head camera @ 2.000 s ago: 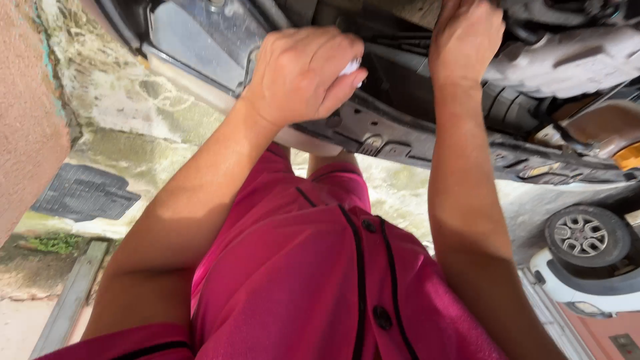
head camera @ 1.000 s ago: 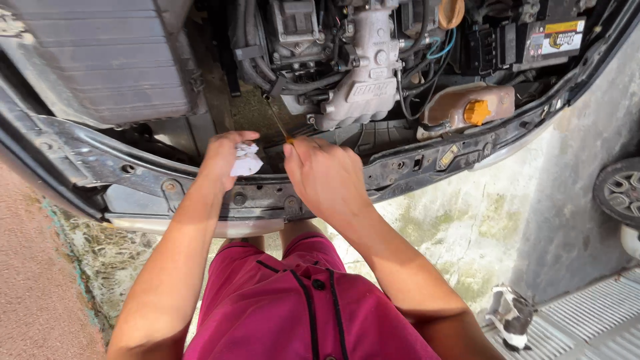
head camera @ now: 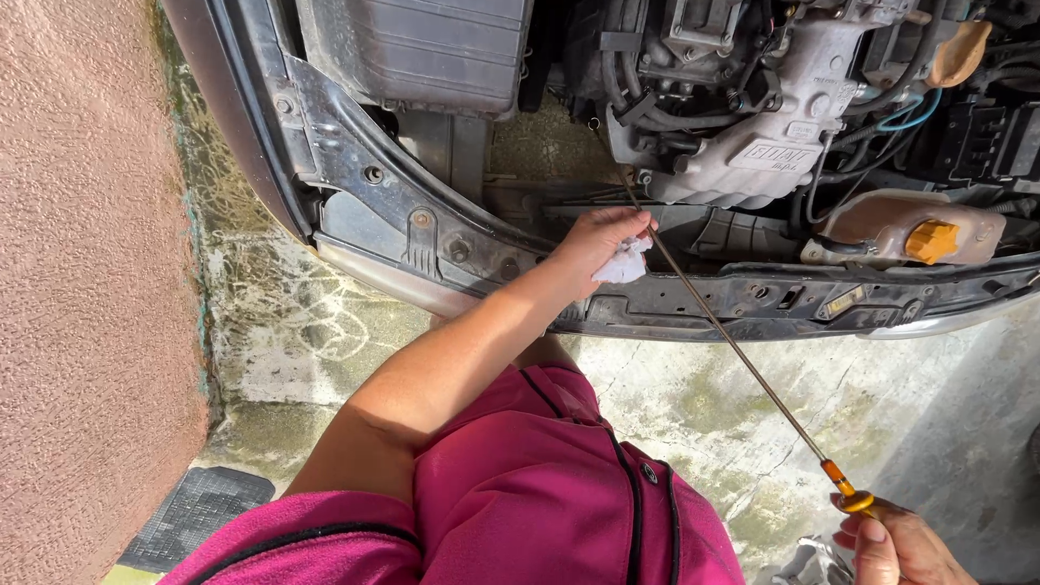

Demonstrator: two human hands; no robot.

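Observation:
An engine oil dipstick (head camera: 735, 348) slants across the view, a thin metal rod with an orange and yellow handle. My right hand (head camera: 898, 543) grips that handle at the lower right, outside the car's front edge. Near the rod's far end, over the front crossmember, my left hand (head camera: 597, 248) pinches the rod between thumb and fingers and also holds a crumpled white paper or cloth (head camera: 624, 262). The rod's tip lies beside the engine's cast intake manifold (head camera: 784, 138), close to a small metal ring (head camera: 594, 123).
The black air filter housing (head camera: 439, 53) stands left of the engine. A coolant tank (head camera: 886, 231) with a yellow cap sits at the right. The car's front crossmember (head camera: 699, 305) runs across the middle. A pinkish textured wall (head camera: 89, 244) rises at the left, with a dark mat (head camera: 199, 516) beside it.
My right hand has moved back to the lower right with the dipstick handle, and much more of the rod shows outside the engine bay. My left hand now touches the rod.

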